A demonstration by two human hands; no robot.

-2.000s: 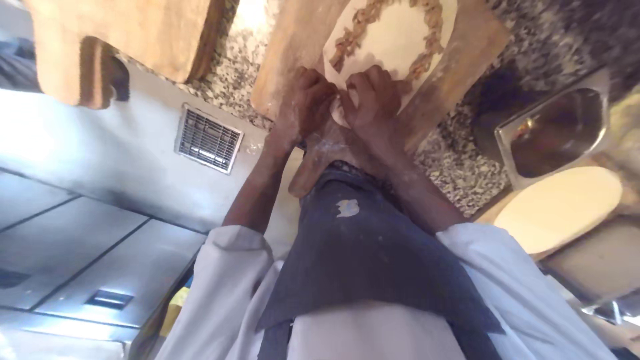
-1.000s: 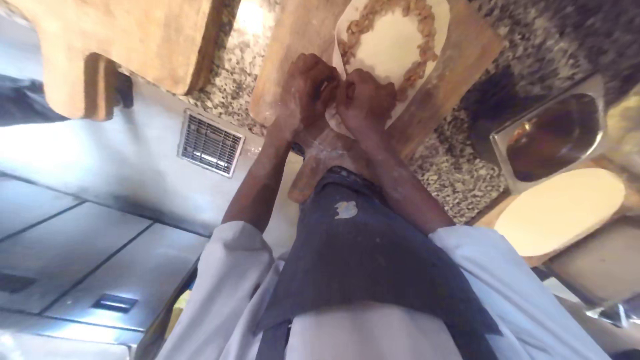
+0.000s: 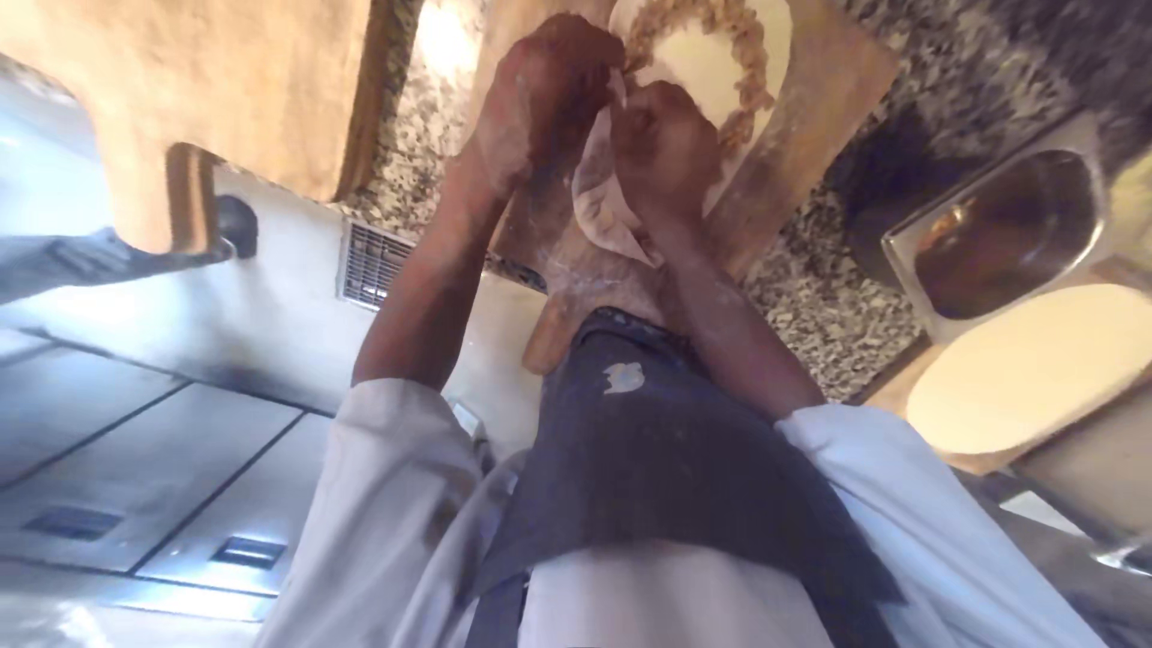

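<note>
An oval sheet of dough (image 3: 693, 67) lies on a floured wooden board (image 3: 810, 99), with a band of chopped brownish filling (image 3: 751, 54) along its border. My left hand (image 3: 558, 90) pinches the dough's near left edge, its fingers closed and partly hidden. Right beside it, my right hand (image 3: 666, 148) has its fingers curled on the same edge. A loose flap of the dough hangs between my hands and spreads below my right hand over the board.
A metal pan (image 3: 999, 225) with dark contents stands on the granite counter (image 3: 810, 297) at right. Below it, another oval dough sheet (image 3: 1035, 369) rests on a board. A large wooden board (image 3: 225, 81) overhangs the counter's edge at upper left.
My hands have moved up along the left edge of the dough. More of the dough's near end now shows, raised and folded beneath my right hand.
</note>
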